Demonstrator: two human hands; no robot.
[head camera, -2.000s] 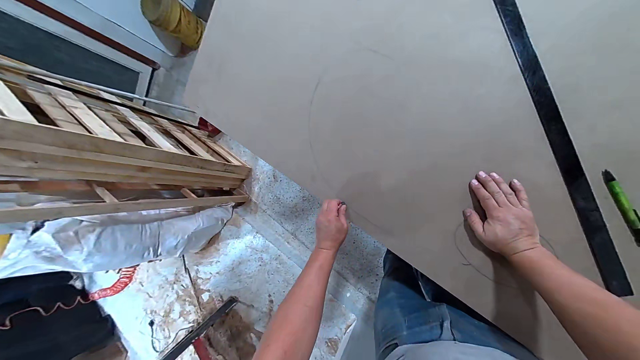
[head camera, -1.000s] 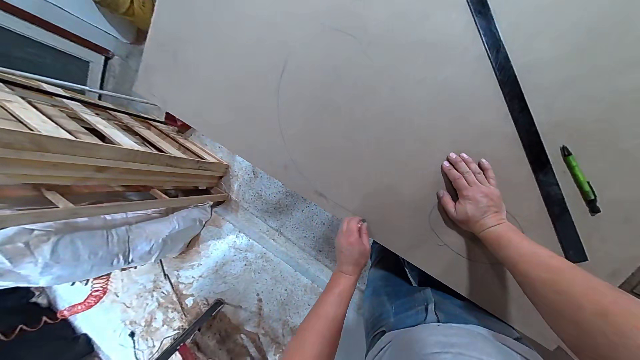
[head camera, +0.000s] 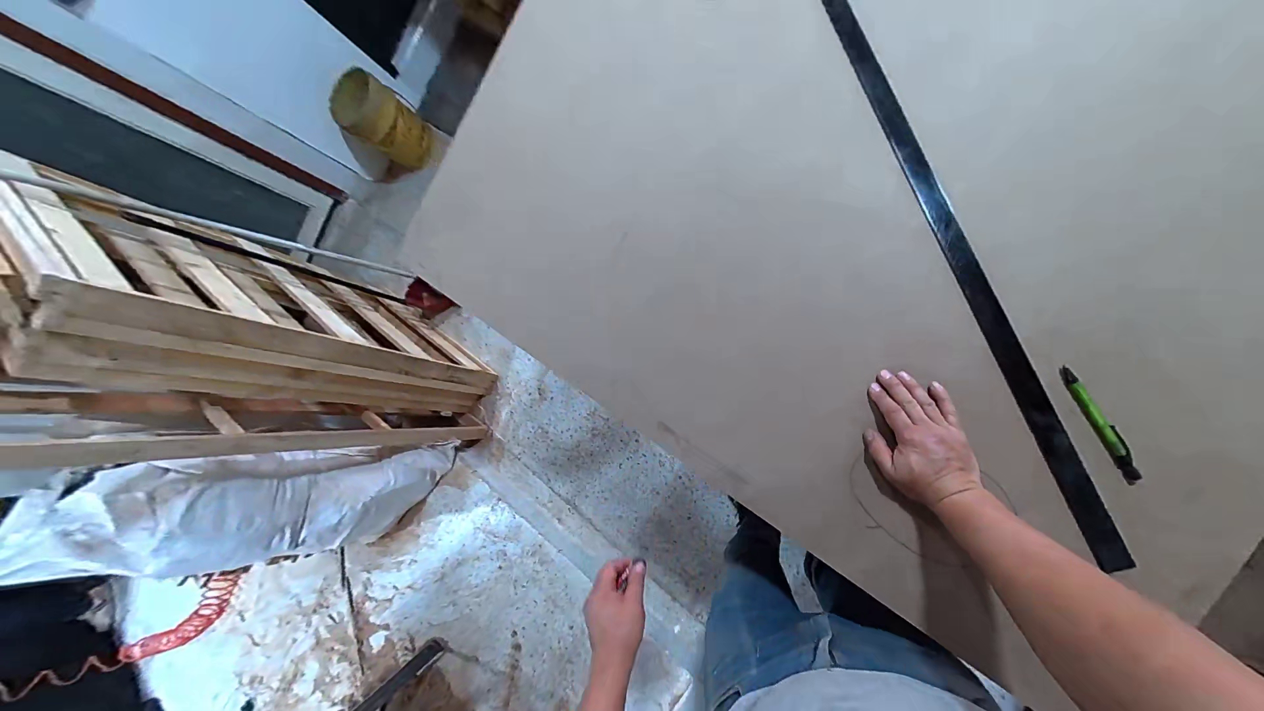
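Observation:
My left hand (head camera: 614, 612) is beyond the near edge of a large tan board (head camera: 691, 296), above the floor. Its fingertips are pinched around a small dark thing, too small to name. My right hand (head camera: 926, 449) lies flat on the board with its fingers slightly spread, over part of a thin drawn curve (head camera: 869, 509). To its right a long black straightedge (head camera: 973, 276) runs diagonally across the board. A green pen or mechanical pencil (head camera: 1099, 425) rests past that strip. Faint smudges (head camera: 701, 454) mark the board near its lower left edge.
Wooden slatted frames (head camera: 267, 336) are stacked on the left, above white wrapped material (head camera: 227, 509). A red coiled hose (head camera: 188, 627) and a dark bar (head camera: 400, 681) lie at the lower left. A yellow bucket (head camera: 380, 114) stands by the wall beyond the board.
My left hand has moved away from the board's edge, out over the floor. The long faint arc seen on the board's left part earlier no longer shows. My right hand stays flat beside the drawn curve.

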